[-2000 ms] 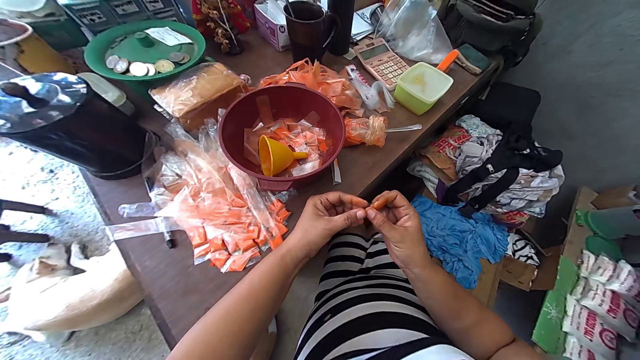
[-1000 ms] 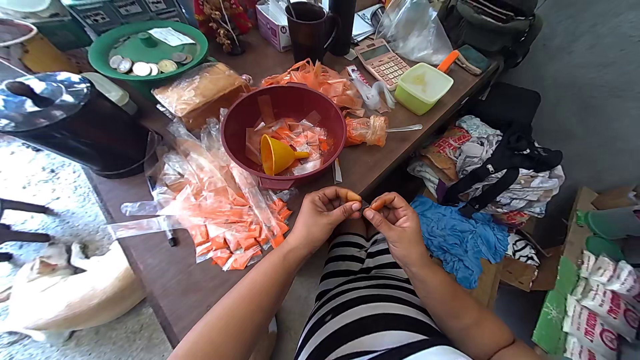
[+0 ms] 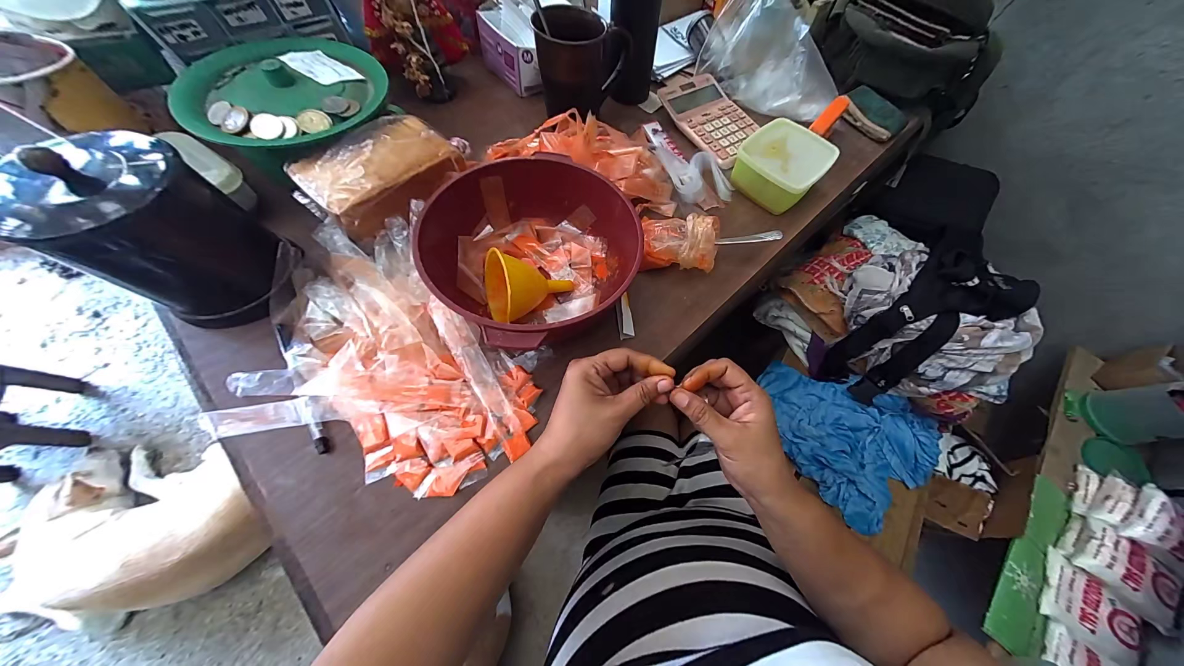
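Observation:
My left hand [image 3: 601,402] and my right hand [image 3: 726,412] meet at the fingertips above my striped lap, just off the table edge. Thumb and forefinger are pinched on each; whether something small sits between them cannot be made out. Orange stains show on the fingertips. Beyond them stands a dark red plastic basin [image 3: 435,268] with small clear packets of orange powder [image 3: 578,259] and a yellow funnel [image 3: 515,285] lying on its side. Left of the basin, a heap of filled orange packets and clear plastic sleeves [image 3: 416,407] spreads over the table.
Behind the basin are a wrapped brown block [image 3: 375,171], a green tray with coins [image 3: 199,116], a dark mug [image 3: 569,65], a calculator [image 3: 708,116] and a light green tub [image 3: 782,162]. A black lidded container [image 3: 176,231] stands left. A dog [image 3: 148,536] lies on the floor.

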